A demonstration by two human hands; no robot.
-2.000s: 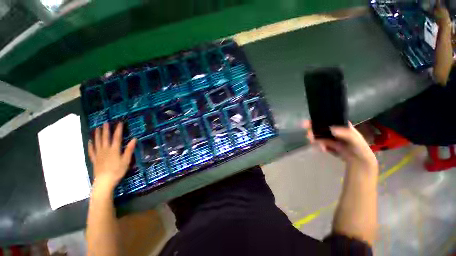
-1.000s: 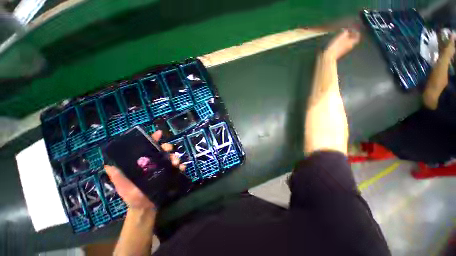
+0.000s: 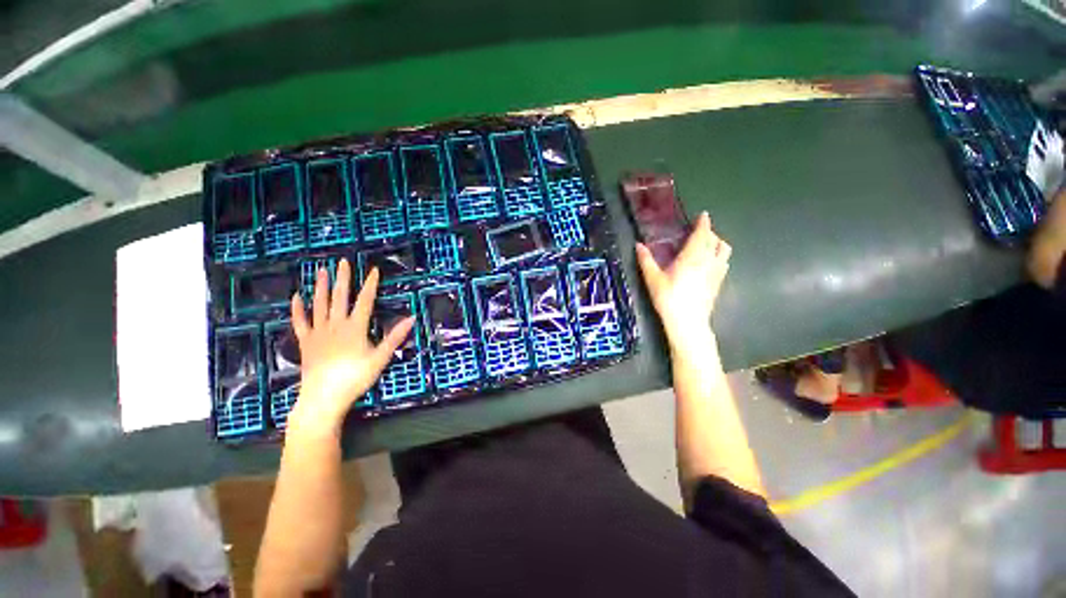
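Note:
A wide glossy black tray with rows of blue-outlined phone housings lies flat on the bench. My left hand rests palm down on its lower left part, with fingers spread and nothing held. My right hand is just right of the tray, thumb and fingers around the lower end of a dark reddish-brown slab, phone-like in shape. The slab lies at or just above the bench; its lower end is hidden by the hand. A plain white sheet lies left of the tray.
The dark green bench curves across the view, with a green panel behind. Another tray of blue housings and a person's hand are at the far right. Red stools stand below. White crumpled material is at lower left.
The dark phone-like slab, first in my right hand, then in my left over the tray, is now at my right hand beside the tray. My left hand is empty on the housings.

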